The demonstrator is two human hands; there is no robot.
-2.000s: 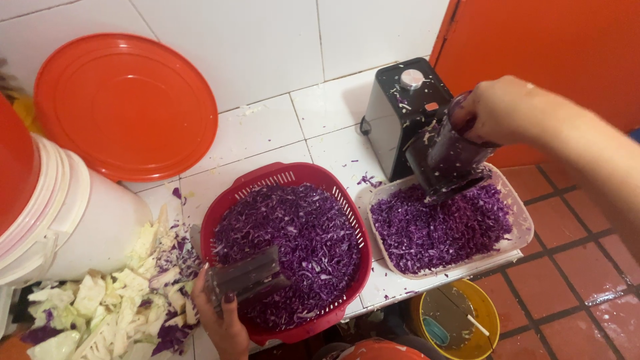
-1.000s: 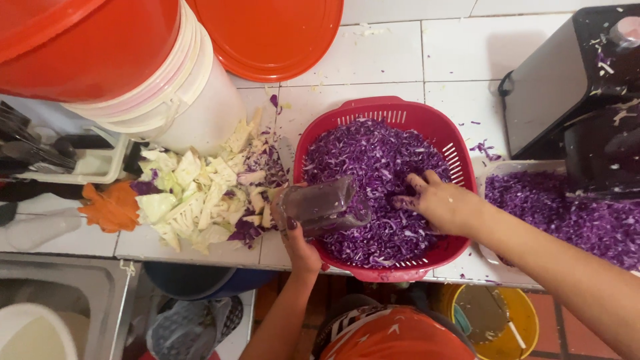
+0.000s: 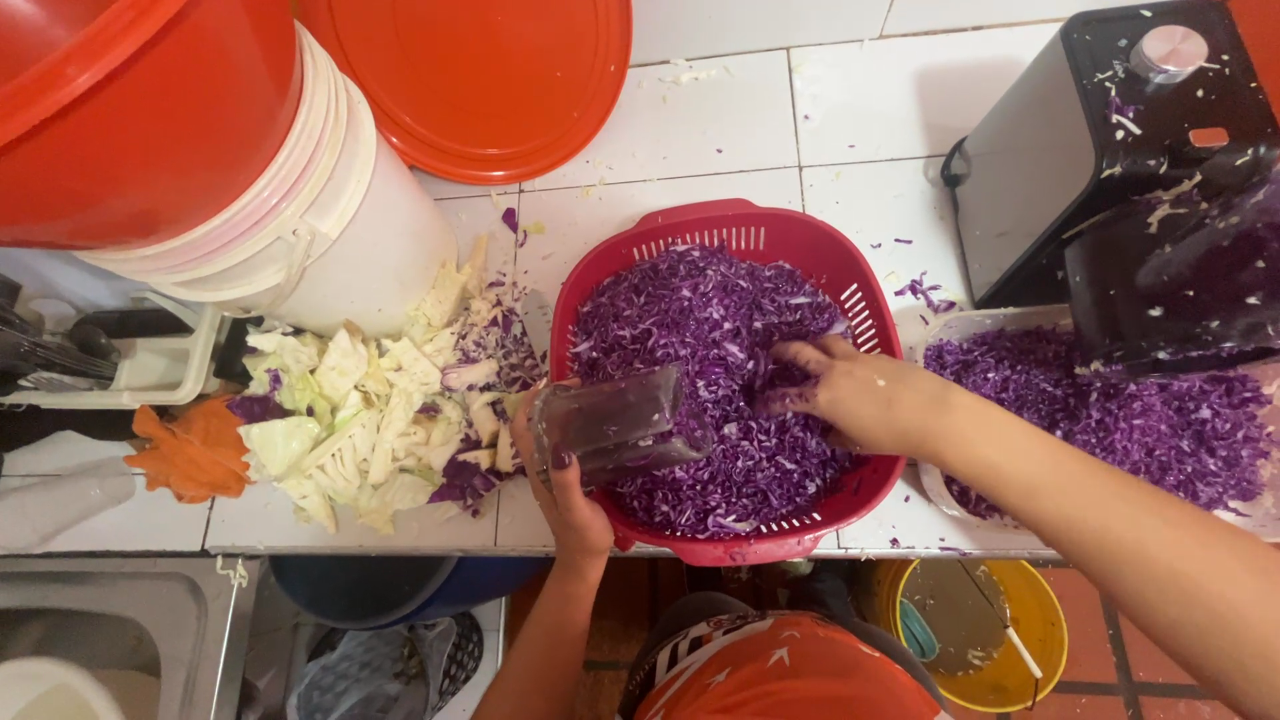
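Observation:
My left hand (image 3: 568,490) holds a clear plastic food pusher (image 3: 615,415), or a similar hollow piece, tilted over the left side of a red plastic colander (image 3: 735,550). Shredded purple cabbage (image 3: 690,320) fills the colander. The fingers of my right hand (image 3: 840,395) are sunk in the shreds at its right side, so their tips are partly hidden and I cannot tell whether they grip any. At the right stands an electric shredder (image 3: 1030,160) with its dark chute over a clear plastic tub (image 3: 935,480) of finely shredded purple cabbage (image 3: 1150,430).
Cabbage cores and scraps (image 3: 350,410) lie left of the colander beside an orange cloth (image 3: 190,455). Behind them are a white bucket (image 3: 390,230) and a red lid (image 3: 490,80). A metal sink (image 3: 190,610) is at lower left; a yellow bucket (image 3: 1050,620) of murky liquid stands below the counter edge.
My right hand has left the shredder's chute and is now in the cabbage in the colander. My left hand still holds the clear piece. The view has shifted left.

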